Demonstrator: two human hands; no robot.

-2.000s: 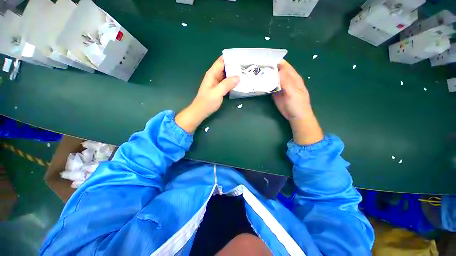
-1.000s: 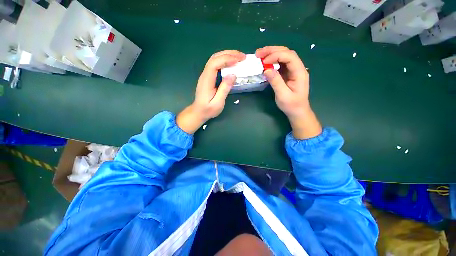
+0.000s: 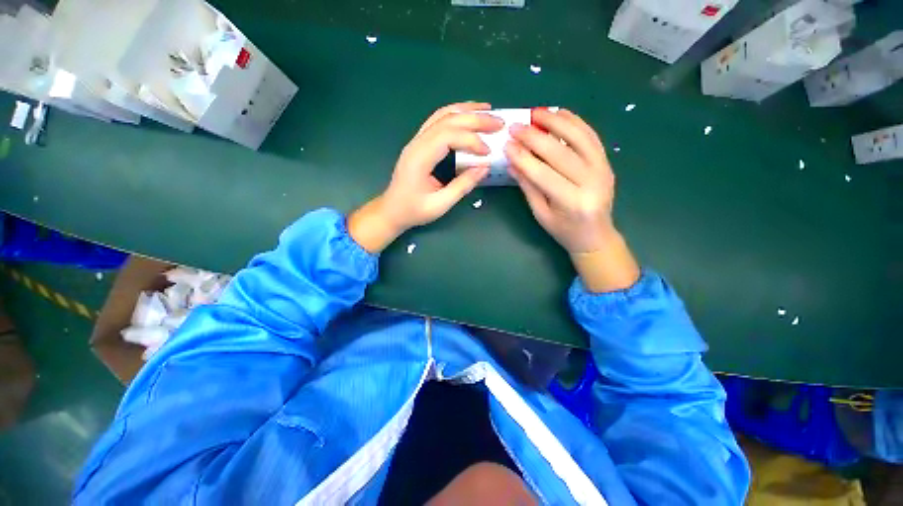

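Note:
A white retail carton (image 3: 485, 169) stands on the green table (image 3: 396, 287) in front of me, its lid lying flat over the top. A red mark shows at its right end. My left hand (image 3: 433, 163) holds its left side, fingers on top and thumb on the near face. My right hand (image 3: 566, 178) lies over the right part of the lid, its fingers covering most of it. The contents are hidden.
Open filled cartons (image 3: 243, 104) lean in a row at far left. More white cartons (image 3: 673, 25) stand at far right. White paper scraps (image 3: 536, 69) dot the table. A brown box (image 3: 114, 331) with crumpled white pieces is below the left edge.
The carton's lid was standing open with contents showing; it is now folded down flat. My right hand has moved from the carton's side onto its top. The view has shifted slightly.

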